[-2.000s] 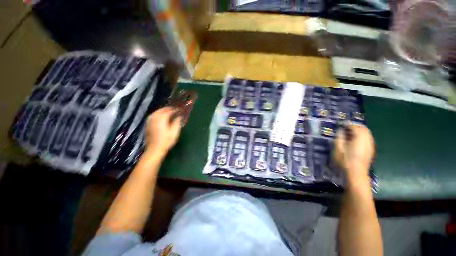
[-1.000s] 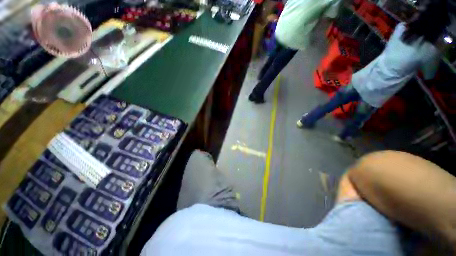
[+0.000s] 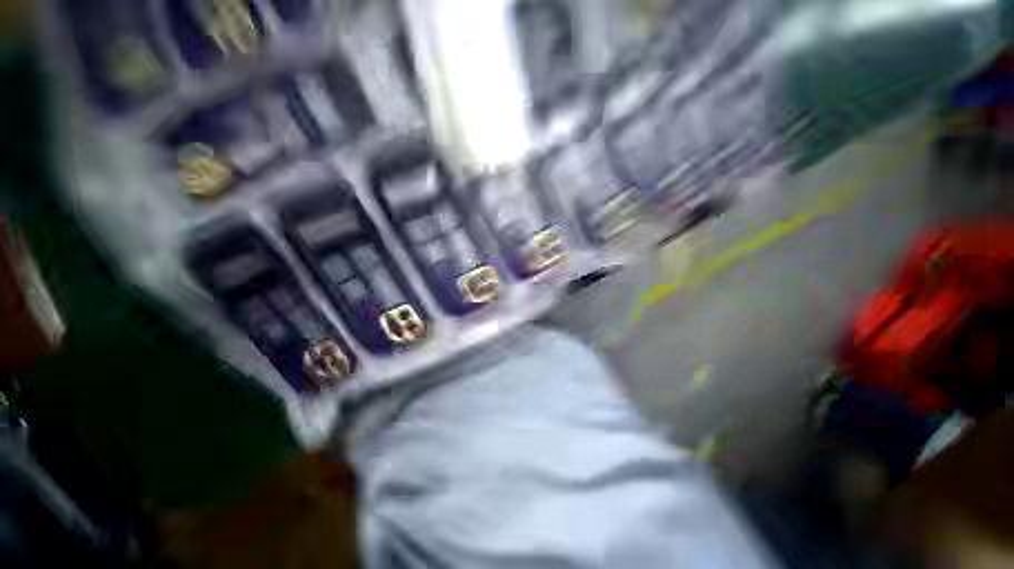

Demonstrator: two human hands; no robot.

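The plastic tray (image 3: 133, 239) fills the upper left and middle, close to the camera and blurred. Dark blue-purple moulded parts (image 3: 354, 272) lie in its pockets, with gold emblems at their near ends. A white strip (image 3: 473, 83), the sticker sheet by its look, lies across the tray at the top and is overexposed. Neither of my hands can be made out. A dark brown blur at the lower right edge is too unclear to name.
Dark green bench surface (image 3: 851, 72) shows beyond the tray and at the left. A reddish thing (image 3: 28, 295) is cut off at the left edge. Red containers (image 3: 940, 311) stand at the right on the grey floor with its yellow line (image 3: 756, 250). My light blue clothing shows below.
The view has swung back and closer over the tray, which now looks much larger. The walking people and the pink fan are out of view. My bent arm is no longer clearly visible.
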